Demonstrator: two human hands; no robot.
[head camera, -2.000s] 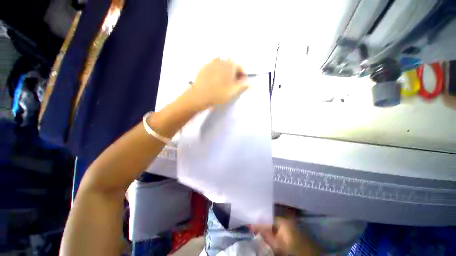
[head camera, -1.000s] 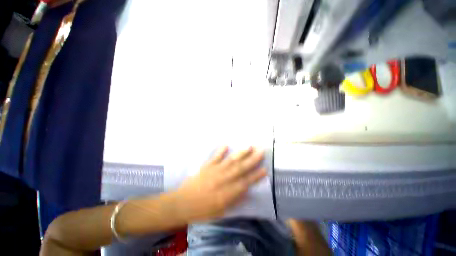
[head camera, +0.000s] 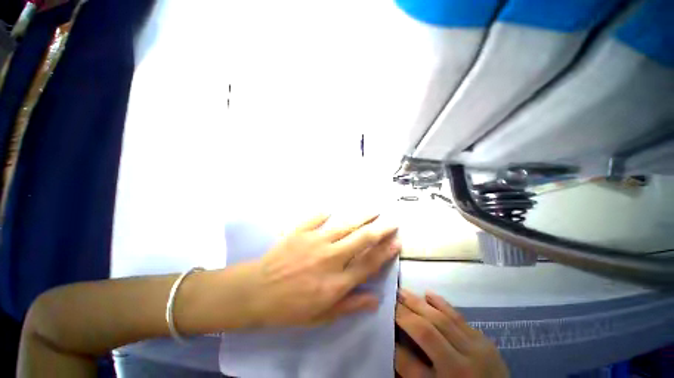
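Observation:
A pale fabric piece [head camera: 295,353] lies on the white table and over its front edge, washed out toward the top. A thin dark edge of navy fabric [head camera: 399,277] shows along its right side. My left hand [head camera: 318,273] lies flat on the pale piece with its fingers spread, pointing right. My right hand [head camera: 447,339] is at the table's front edge, beside the fabric's right edge, fingers bent; whether it grips the edge is unclear. The presser foot area [head camera: 421,177] is beyond my fingertips, blurred.
The machine head [head camera: 539,81], white-grey and blue, fills the upper right. A dark curved guard [head camera: 517,232] crosses before a ribbed grey knob [head camera: 506,249]. A ruler scale [head camera: 532,332] runs along the front edge. Navy pieces [head camera: 66,155] with a gold-brown strip hang at the left.
The view has moved closer to the machine head. My left hand has moved from the far end of the pale piece to its near part. My right hand has come up from below the table edge.

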